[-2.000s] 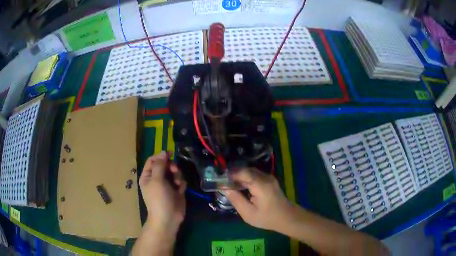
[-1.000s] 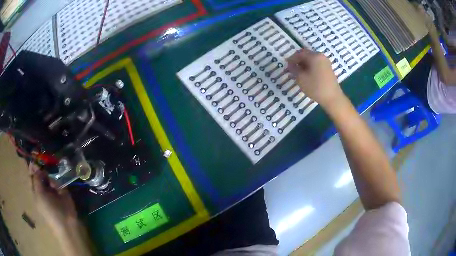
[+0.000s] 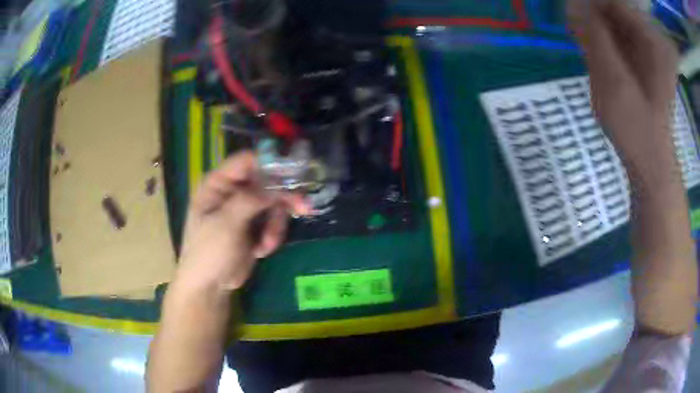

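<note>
The black test fixture [image 3: 338, 100] stands in the centre, its top cut off by the picture's upper edge. My left hand [image 3: 230, 215] is at the fixture's front, fingertips at the clear pressing block [image 3: 280, 170] and the round silvery nest [image 3: 324, 198]; whether it holds a part is blurred. My right hand [image 3: 625, 69] is raised at the upper right, in front of the white parts tray [image 3: 564, 169] with its rows of dumbbell parts. It is blurred, and whether its fingers hold anything cannot be told.
A tan cardboard sheet [image 3: 111, 176] with a dark ridged strip [image 3: 114, 212] and small dark bits lies left. Stacked trays [image 3: 27, 184] stand at the far left. A green label [image 3: 344, 289] lies in front of the fixture. A small white dot [image 3: 434, 202] is on the yellow tape.
The view has swung back left to the fixture. My right hand has moved from over the parts tray to farther up in the picture. My left hand is still at the fixture's front.
</note>
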